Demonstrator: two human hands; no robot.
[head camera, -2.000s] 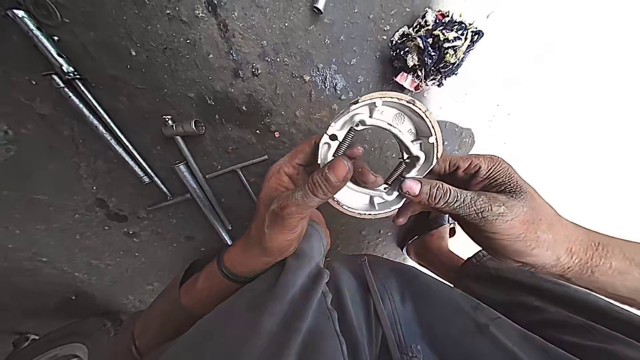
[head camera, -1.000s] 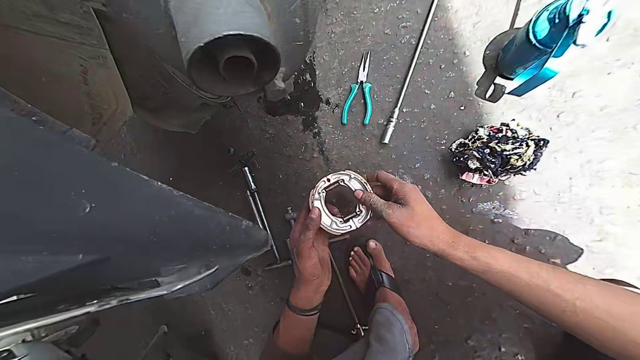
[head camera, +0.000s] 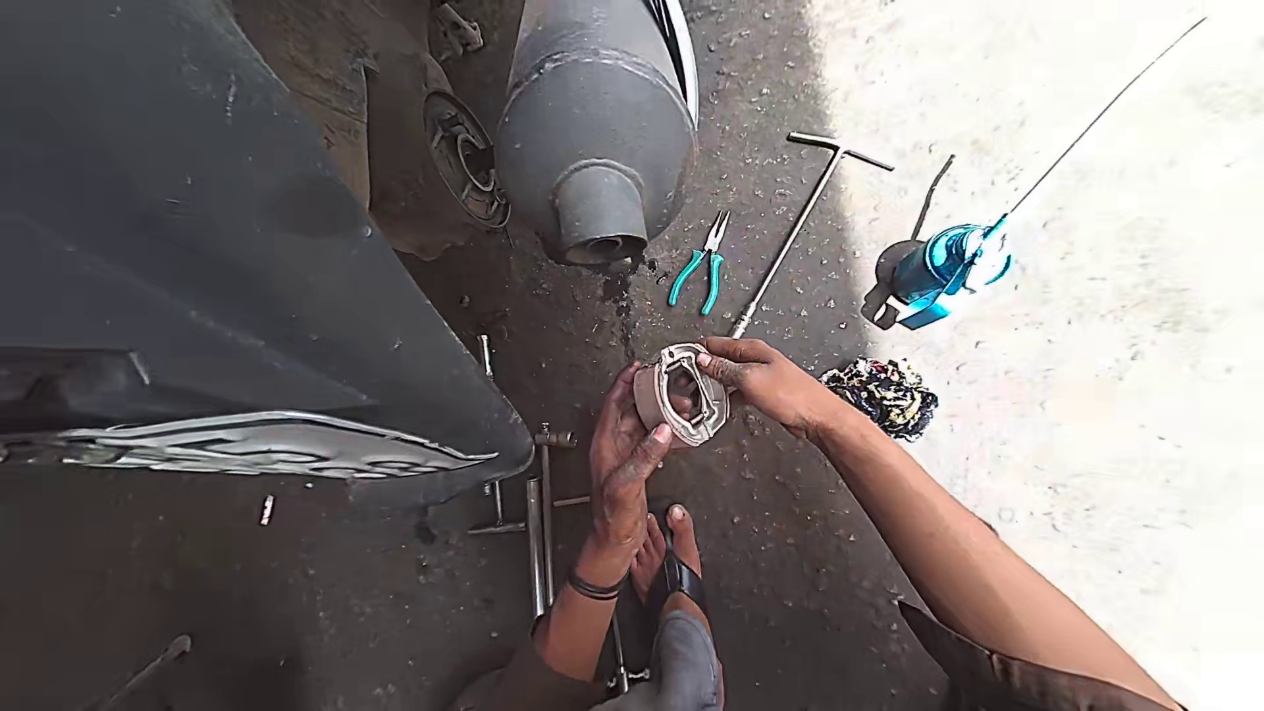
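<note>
A ring-shaped pair of brake shoes (head camera: 649, 400) is held between my two hands, tilted so that its outer lining shows on the left. My left hand (head camera: 624, 464) grips its lower left side, the thumb on the lower rim. My right hand (head camera: 765, 380) pinches its upper right edge, thumb on the metal face. The far fingers of both hands are partly hidden by the shoes. Beyond them, needle-nose pliers (head camera: 713, 259) with teal handles and a T-handle wrench (head camera: 798, 232) lie on the ground.
A vehicle's exhaust muffler (head camera: 597, 128) and dark body panel (head camera: 247, 247) take up the upper left. More metal tools (head camera: 536, 543) lie left of my left forearm. A crumpled patterned rag (head camera: 884, 395) and a blue metal object (head camera: 943, 272) are at right; my sandalled foot (head camera: 676, 563) is below.
The view has swung toward the vehicle. Both hands still hold the brake shoes, now tilted with the outer lining showing instead of nearly face-on.
</note>
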